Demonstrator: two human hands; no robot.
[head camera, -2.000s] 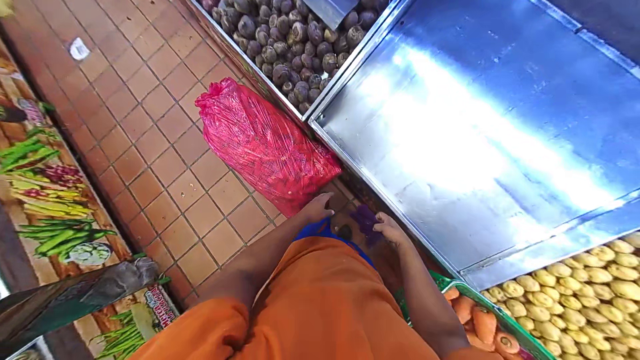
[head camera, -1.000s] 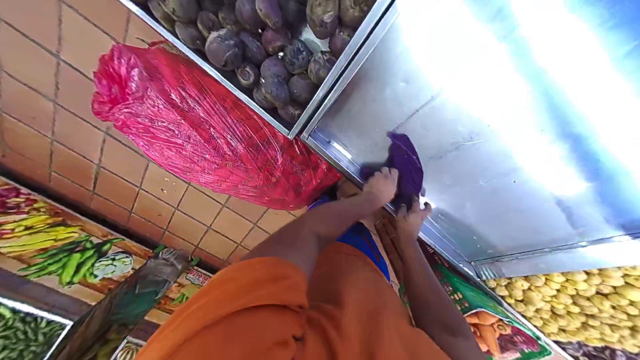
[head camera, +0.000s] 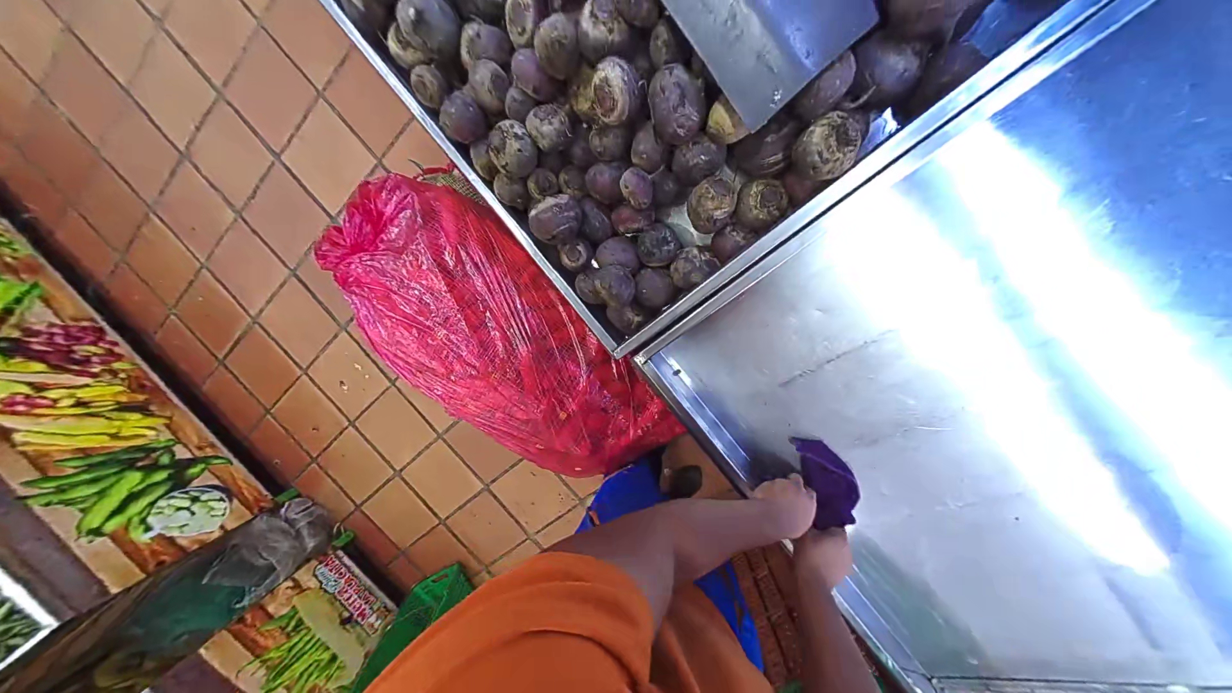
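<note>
A dark purple cloth (head camera: 826, 483) is bunched over the near edge of a shiny metal display tray (head camera: 924, 423). My left hand (head camera: 787, 506) is closed on the cloth's left side, its fingers partly hidden. Right beside it, my right hand (head camera: 824, 553) holds the lower end of the same cloth. Both hands are at the tray's rim, close together. Bright reflections cover much of the tray's metal surface.
Beetroots (head camera: 616, 183) fill the adjoining metal-edged bin, with a bent metal sheet (head camera: 770, 43) among them. A pink plastic-wrapped sack (head camera: 491, 327) lies on the tiled floor (head camera: 241, 192). A green crate (head camera: 433, 602) and a panel with vegetable pictures (head camera: 115, 462) are at lower left.
From two seconds ago, both hands have moved with the purple cloth from beside my body up to the metal tray's edge. The view has shifted and come closer.
</note>
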